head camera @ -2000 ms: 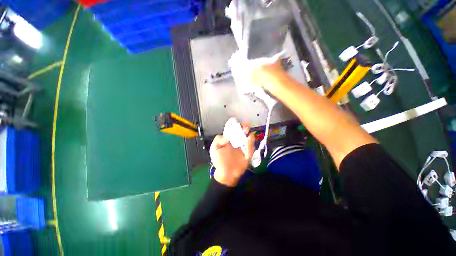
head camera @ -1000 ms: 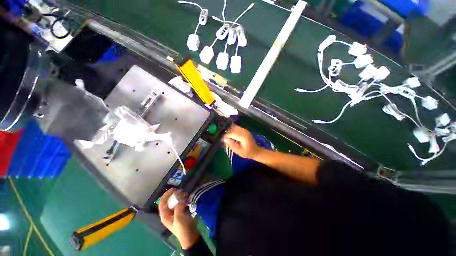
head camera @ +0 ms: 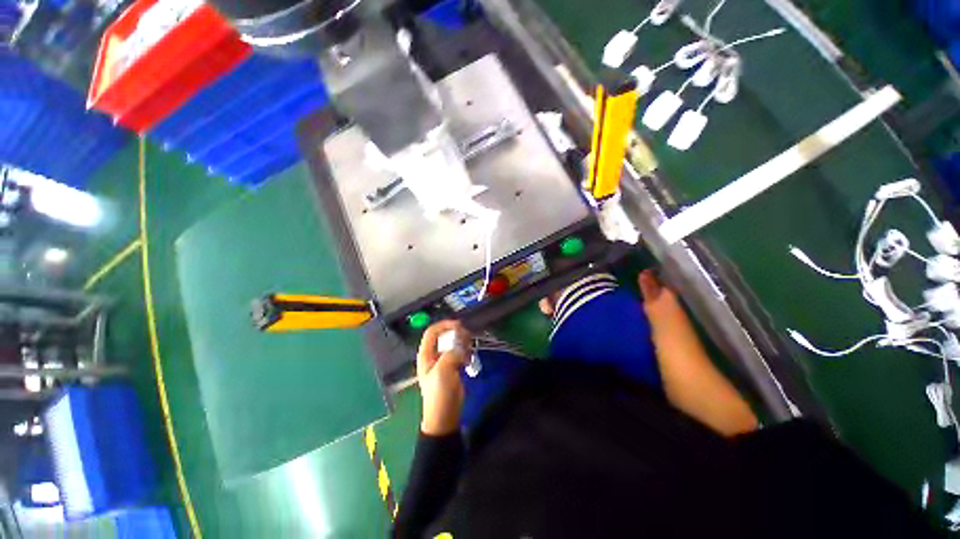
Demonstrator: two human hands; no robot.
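My left hand (head camera: 440, 368) is at the left end of the machine's front panel and holds a small white power adapter (head camera: 451, 341); its cord end hangs beside the fingers. My right hand (head camera: 658, 300) is low at the panel's right, near the belt's edge; its fingers are partly blurred, and no object shows in it. The grey welding horn (head camera: 390, 95) stands over the white-covered nest (head camera: 426, 174) on the metal base plate (head camera: 416, 253). A thin white cord (head camera: 487, 253) runs from the nest over the plate's front edge.
Green buttons (head camera: 572, 246) and a red emergency stop (head camera: 497, 285) are on the front panel. Yellow-and-black posts (head camera: 611, 142) flank the plate. Right, the conveyor belt (head camera: 779, 253) carries corded adapters (head camera: 690, 128) and a white divider strip (head camera: 784, 168). Blue crates and a red crate (head camera: 174, 58) stand left.
My right hand has left the nest area, passed the panel's right end and moved lower right. My left hand still holds the adapter by the panel's left end. The camera view has turned.
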